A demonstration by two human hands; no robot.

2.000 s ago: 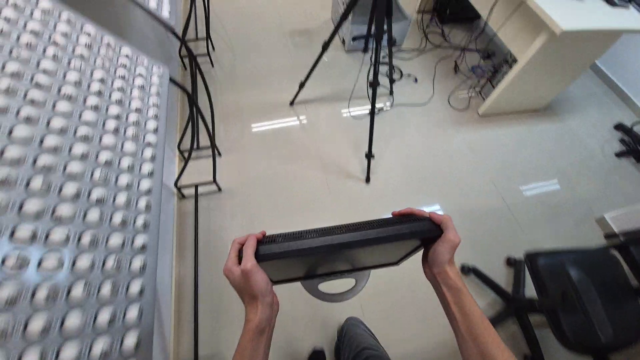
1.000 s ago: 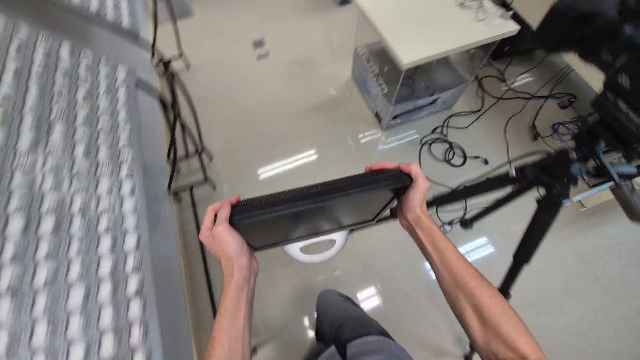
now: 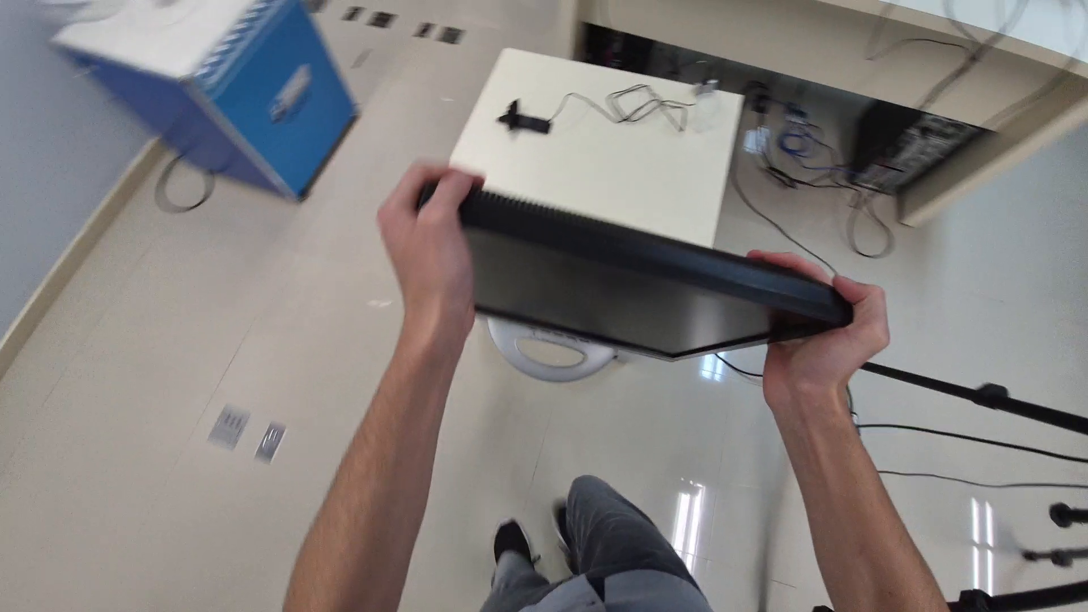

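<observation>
Between my two hands I hold a black flat-screen monitor [image 3: 612, 285], its screen side facing me and tilted. My left hand [image 3: 433, 246] grips its left end, with the fingers over the top edge. The right end is in my right hand [image 3: 820, 340], whose thumb and fingers wrap the corner. Below the monitor's lower edge shows its light grey stand base [image 3: 552, 350] with an oval opening. Just beyond the monitor is a white table [image 3: 595, 157], partly hidden by it, bearing a small black device [image 3: 525, 119] with a thin cable.
A blue and white box-shaped unit [image 3: 272, 102] stands at the upper left by the wall. Under a desk [image 3: 943, 68] at the upper right lie tangled cables [image 3: 807, 153] beside a computer case [image 3: 922, 149]. Black tripod legs [image 3: 977, 393] and floor cables are at the right; metal floor plates [image 3: 228, 427] are lower left.
Both hands still hold the monitor. The view has turned a lot: the perforated surface at the left is out of view, and the white table is now directly beyond the monitor.
</observation>
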